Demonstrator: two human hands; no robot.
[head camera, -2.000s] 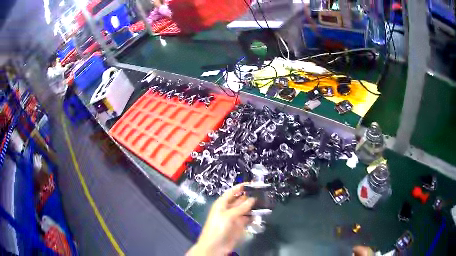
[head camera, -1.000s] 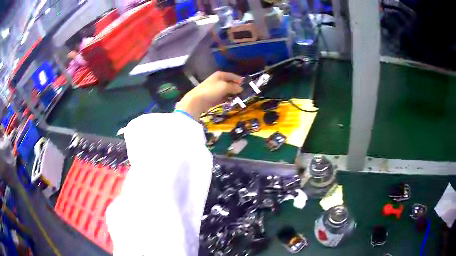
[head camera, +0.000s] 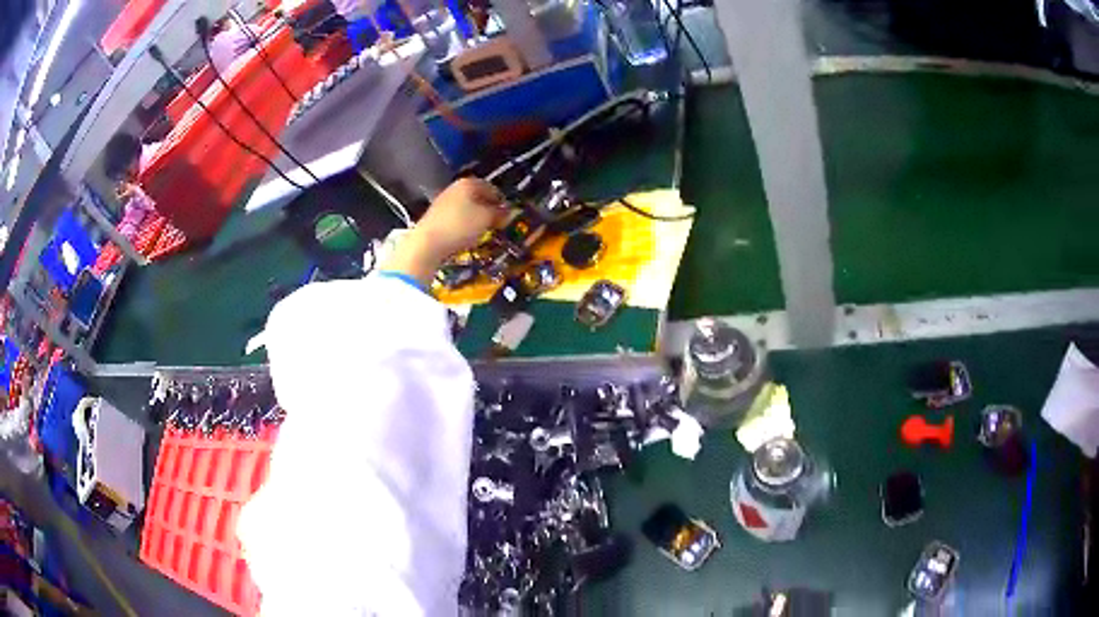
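My left hand (head camera: 464, 217), in a white sleeve with a blue band at the wrist, reaches over the yellow mat (head camera: 645, 247). Its fingertips are at the mat's rear left, against dark watch parts and cables. Whether they hold anything cannot be told. A watch case (head camera: 600, 301) lies on the mat's front edge, with a round black piece (head camera: 583, 250) behind it. A small pale block (head camera: 513, 330) lies in front of the mat. My right hand is not in view.
My sleeve partly covers a heap of clamps (head camera: 542, 482) and a red tray (head camera: 199, 506). Two bottles (head camera: 721, 374) (head camera: 771, 494) stand right of the heap. Open watch cases (head camera: 685, 536) (head camera: 934, 569), a red piece (head camera: 927, 430) and a blue stick (head camera: 1022, 524) lie nearby. A grey post (head camera: 783, 181) rises behind.
My left hand has gone from near the clamp heap to the yellow mat. The silver-white piece seen at its fingers one second ago is no longer distinct. The view has turned right.
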